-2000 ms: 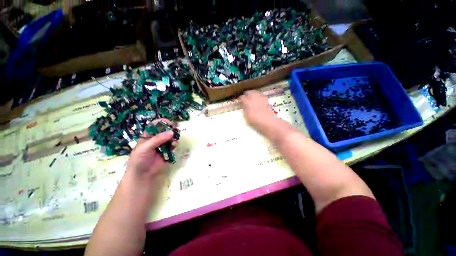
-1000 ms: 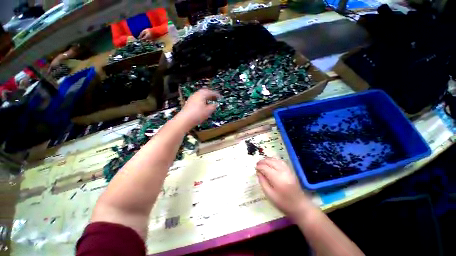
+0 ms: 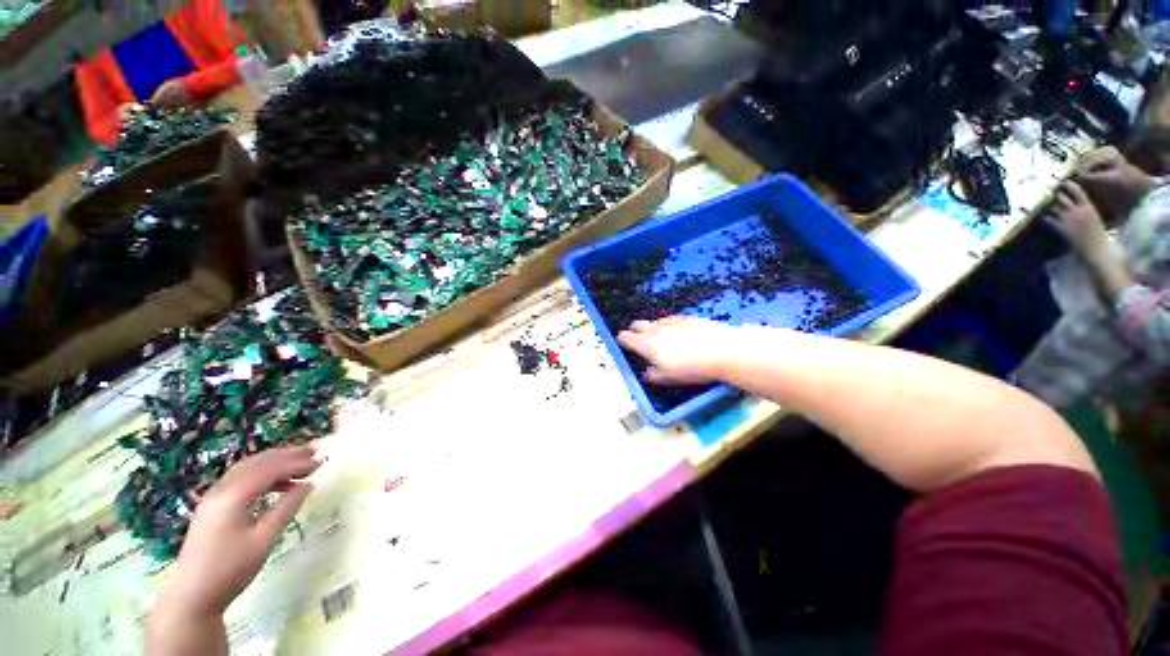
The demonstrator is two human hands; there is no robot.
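My right hand (image 3: 674, 351) is inside the near left corner of the blue plastic tray (image 3: 885, 276), over small black parts (image 3: 796, 276); its fingertips are partly hidden, so I cannot tell if it holds anything. My left hand (image 3: 250, 519) is at the near right edge of the board pile (image 3: 225, 410), fingers apart, with nothing seen in it. A small scatter of black parts (image 3: 529, 359) lies on the printed cardboard sheet (image 3: 449, 481), left of the tray.
An open carton (image 3: 513, 276) full of green boards stands behind the pile. Another box (image 3: 231, 180) is at the left. A box of dark items (image 3: 725, 135) stands behind the tray. A person in orange (image 3: 212, 51) is at the back left, another person (image 3: 1116, 276) at the right.
My left hand has left the carton and come back beside the board pile. My right hand has moved from the table into the tray. The view has turned right.
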